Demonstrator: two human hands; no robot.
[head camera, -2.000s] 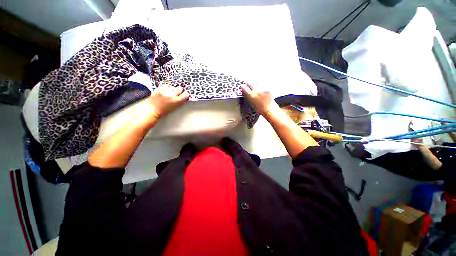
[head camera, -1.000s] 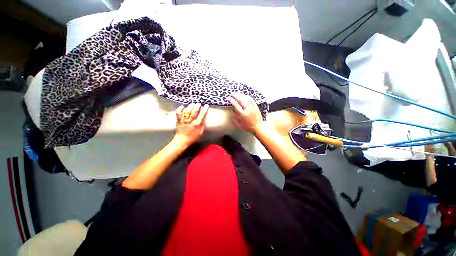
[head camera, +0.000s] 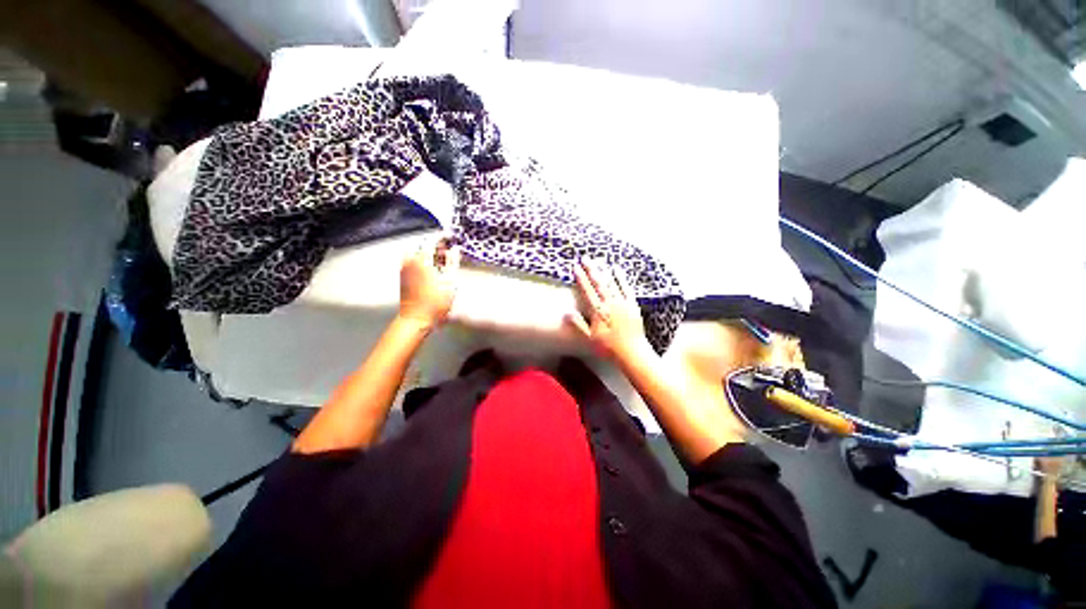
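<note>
The leopard-print garment (head camera: 286, 179) lies bunched across the left and middle of the white pressing table (head camera: 667, 155), with its straight edge along the front. A dark lining (head camera: 379, 221) shows below a white patch at the fold. My left hand (head camera: 426, 283) is at the garment's front edge, fingers curled at the cloth; whether it pinches the edge is unclear. My right hand (head camera: 607, 309) lies with fingers spread on the edge farther right. The steam iron (head camera: 786, 402) with its light brown handle stands at the table's right end, touched by neither hand.
Blue hoses (head camera: 953, 312) run right from the iron. White cloth (head camera: 953, 268) hangs at the right, with another person's arm (head camera: 1047, 500) below it. A pale rounded seat (head camera: 113, 545) is at the lower left. A dark blue bag (head camera: 145, 312) hangs by the table's left end.
The view has shifted, so the table sits lower and farther right. My left hand has moved left along the garment edge, away from my right hand. Earlier, both hands held the edge stretched between them.
</note>
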